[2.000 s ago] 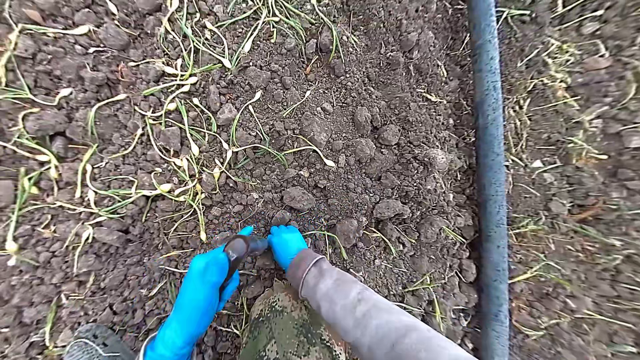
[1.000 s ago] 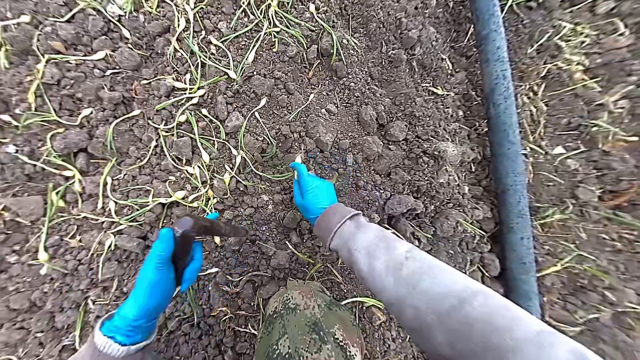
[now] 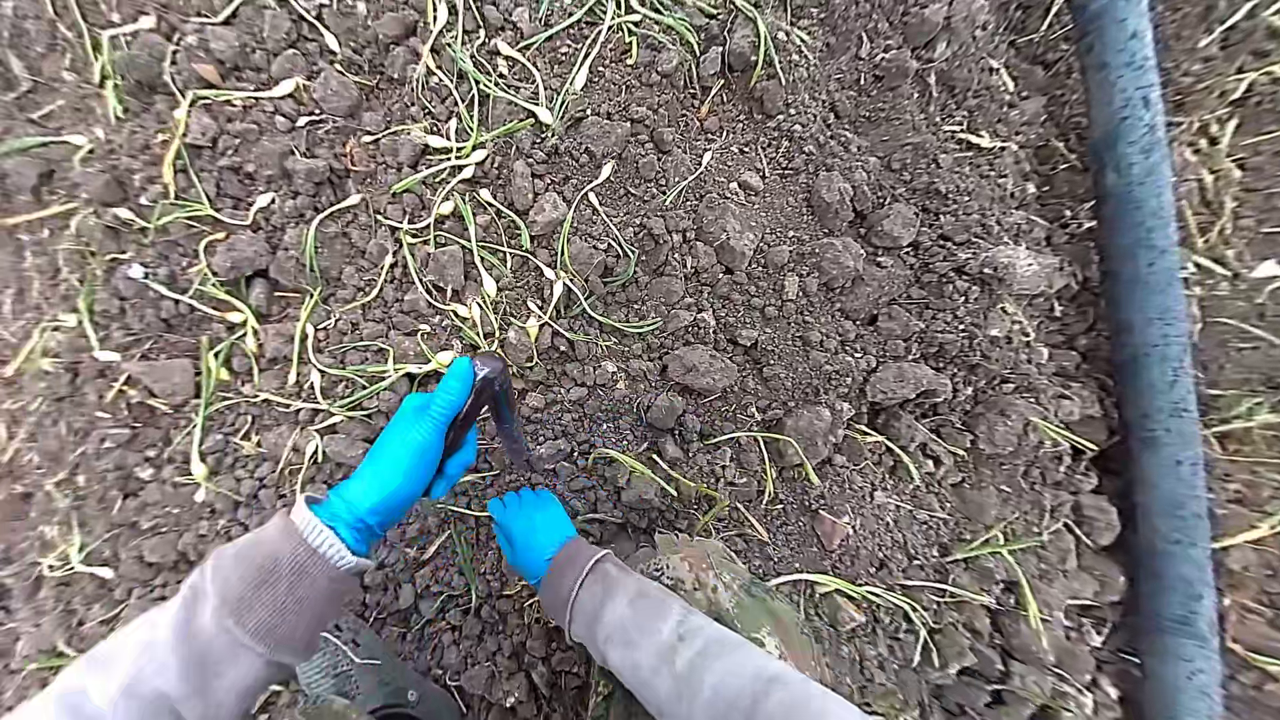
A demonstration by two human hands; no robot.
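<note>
My left hand (image 3: 405, 455), in a blue glove, is closed around a dark, bent hand tool (image 3: 497, 405) whose tip points down at the soil. Just to the right and below that tip, my right hand (image 3: 532, 530), also gloved in blue, is low against the soil with its fingers curled. A thin green and yellow stem (image 3: 465, 511) lies by its fingertips; whether the fingers grip it is hidden. Small bulb plants (image 3: 484, 275) with pale bulbs and long green leaves lie loose on the soil above and left of my hands. More green leaves (image 3: 765, 438) stick out of the soil at the right.
A thick dark hose or pipe (image 3: 1150, 350) runs from top to bottom along the right side. Cloddy brown soil (image 3: 850, 330) surrounds my hands. A shoe (image 3: 375, 675) and a camouflage-patterned trouser knee (image 3: 735, 595) are at the bottom. Dry stalks lie beyond the pipe.
My right hand has moved down and back toward my knee from its place farther up the soil one second ago. The tool stays in my left hand and now points more downward.
</note>
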